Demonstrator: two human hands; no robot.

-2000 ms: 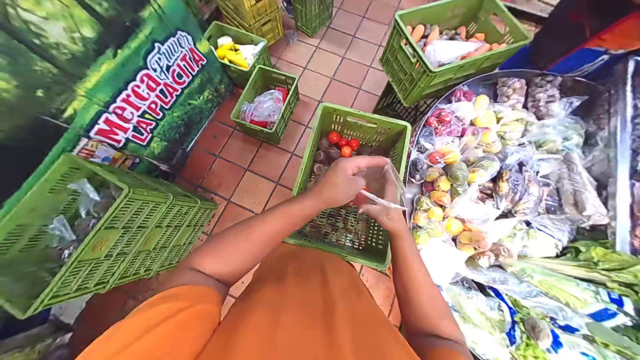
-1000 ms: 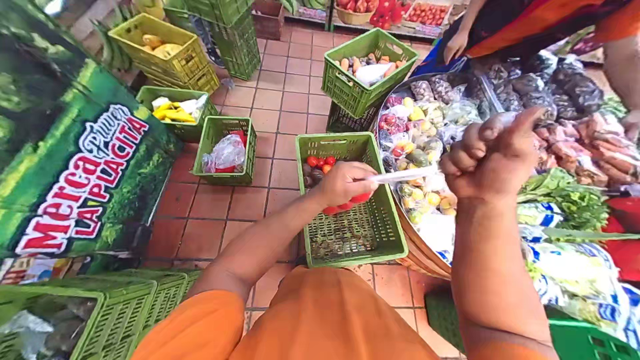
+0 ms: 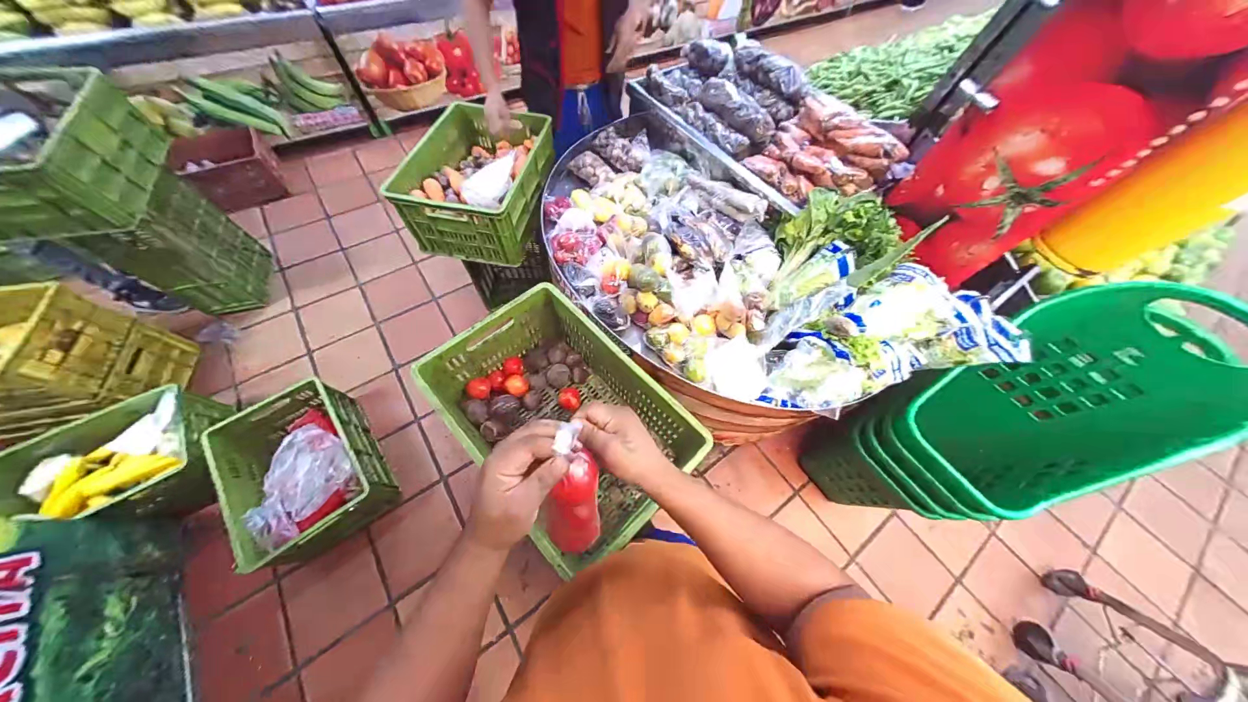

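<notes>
A clear plastic bag of red tomatoes (image 3: pixel 573 502) hangs from both hands over the near end of a green plastic crate (image 3: pixel 673 444). My left hand (image 3: pixel 517 478) pinches the bag's gathered neck from the left, and my right hand (image 3: pixel 616 441) grips it from the other side. Inside the crate, at its far end, lie loose red tomatoes (image 3: pixel 495 378) and dark round beets (image 3: pixel 558 375). The bottom of the crate is partly hidden by the hands and the bag.
A round display (image 3: pixel 673 273) of bagged produce adjoins the crate on the right, with stacked green baskets (image 3: pixel 1072 419) beyond. Smaller crates (image 3: pixel 302 478) stand left. Ahead, a person's hand (image 3: pixel 499 115) reaches to a crate of carrots (image 3: pixel 458 229). Another person's feet (image 3: pixel 1048 624) are lower right.
My right hand, raised away to the right a second ago, has come back beside my left hand at the bag's neck. The view has swung to the right.
</notes>
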